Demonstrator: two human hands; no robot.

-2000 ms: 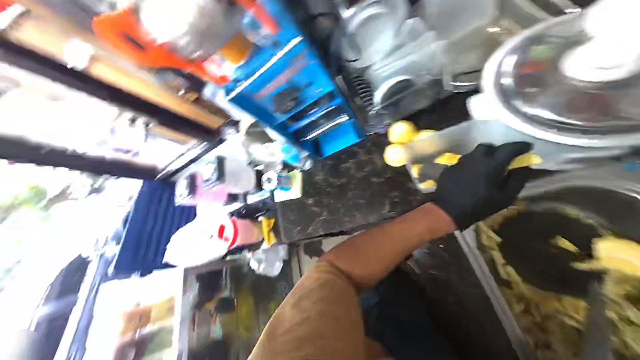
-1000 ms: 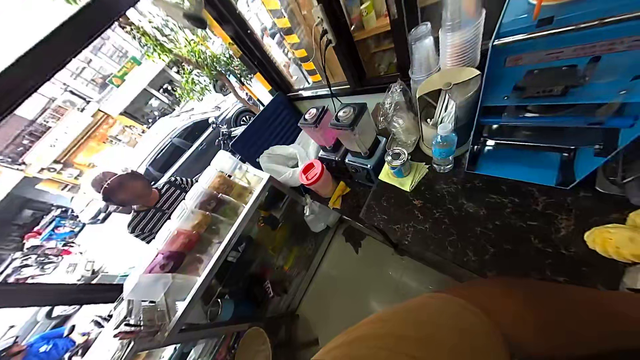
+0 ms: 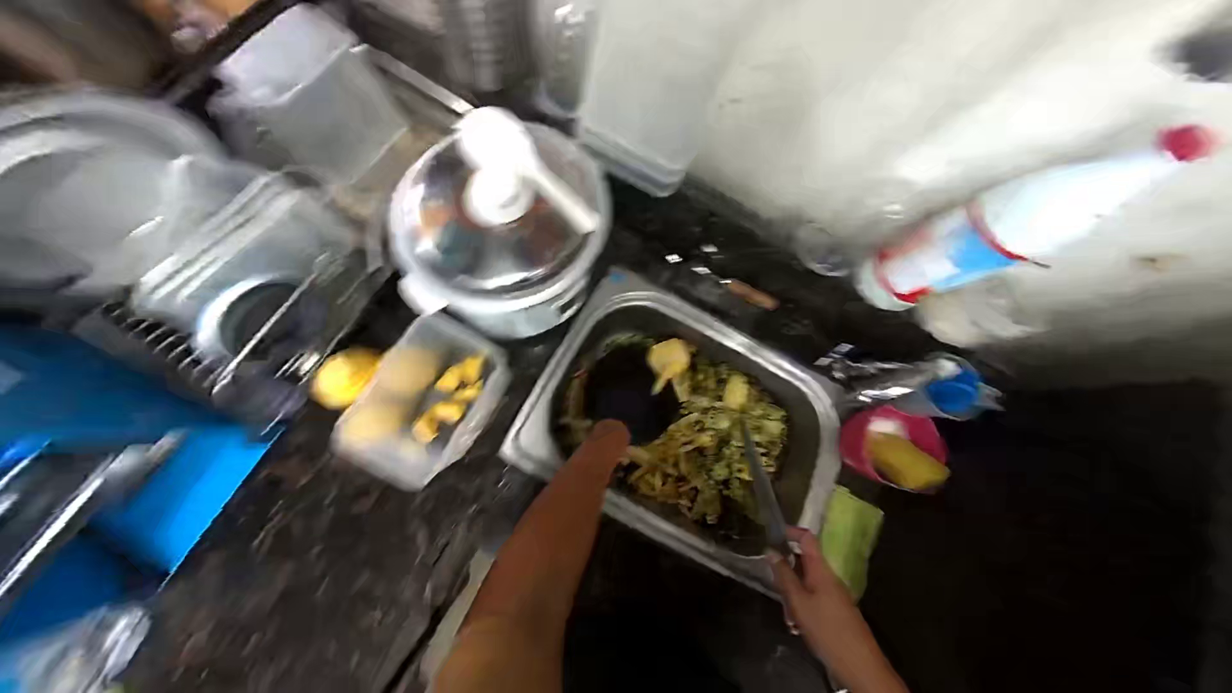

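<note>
My left hand [image 3: 630,393], in a black glove, is over a rectangular metal pan [image 3: 828,414] of yellow-green peels and scraps. Its fingers hold a piece of yellow fruit [image 3: 669,359]. Low on the right, my bare right hand [image 3: 801,573] grips a knife [image 3: 760,481] by its handle, the blade slanting up over the scraps. Left of the pan, a clear plastic container [image 3: 414,467] holds cut yellow pieces [image 3: 450,395] and larger pale yellow fruit. One round yellow fruit [image 3: 346,377] lies beside it. Blur hides the fingers' details.
Behind stands a lidded pot [image 3: 500,241]. A bottle with a red cap [image 3: 962,250] is at the upper right; a pink bowl [image 3: 890,438] and a green cloth [image 3: 850,539] are right of the pan. Plastic containers [image 3: 308,106] and a blue rack [image 3: 192,500] are at left.
The view has swung away to the street side and back. My left hand has moved from the plastic container, where it was two seconds ago, to over the metal pan.
</note>
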